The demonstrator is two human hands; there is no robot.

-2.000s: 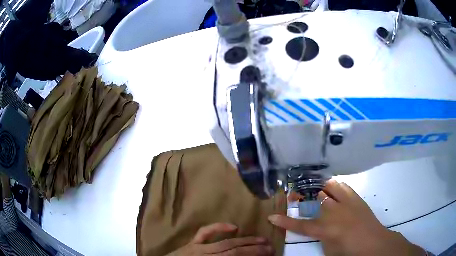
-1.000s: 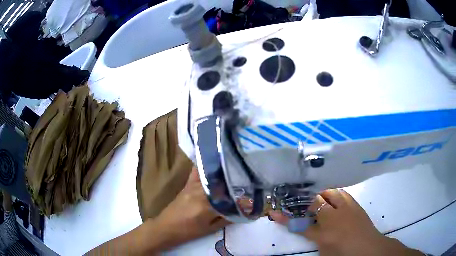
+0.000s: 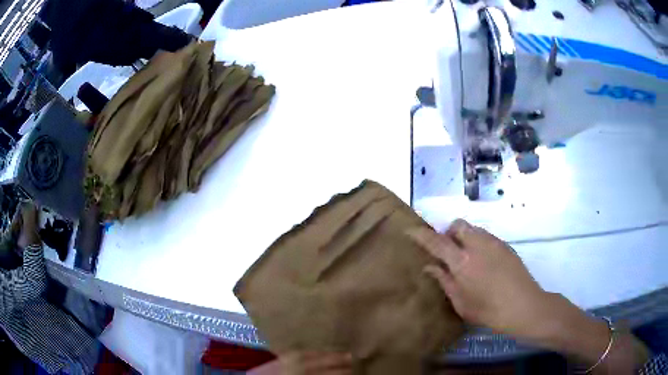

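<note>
A brown cut piece (image 3: 351, 271) with two folds lies over the table's front edge, left of and nearer than the needle area. My right hand (image 3: 487, 278) holds its right edge, thumb and fingers on the cloth. My left hand (image 3: 311, 362) is at the bottom edge of the picture, mostly cut off and partly hidden by the cloth; its grip cannot be made out. The presser foot (image 3: 472, 183) of the white sewing machine head (image 3: 564, 88) shows with no cloth under it.
A fanned bundle of brown pieces (image 3: 176, 132) lies on the table's left. A grey fan-like unit (image 3: 47, 161) stands beyond it. A printed ruler strip (image 3: 190, 315) runs along the front edge. Another person's striped sleeve (image 3: 44, 315) shows at lower left.
The brown piece has come away from the needle area towards me, to the table's front edge. Both hands have moved nearer with it. The view has shifted left and down.
</note>
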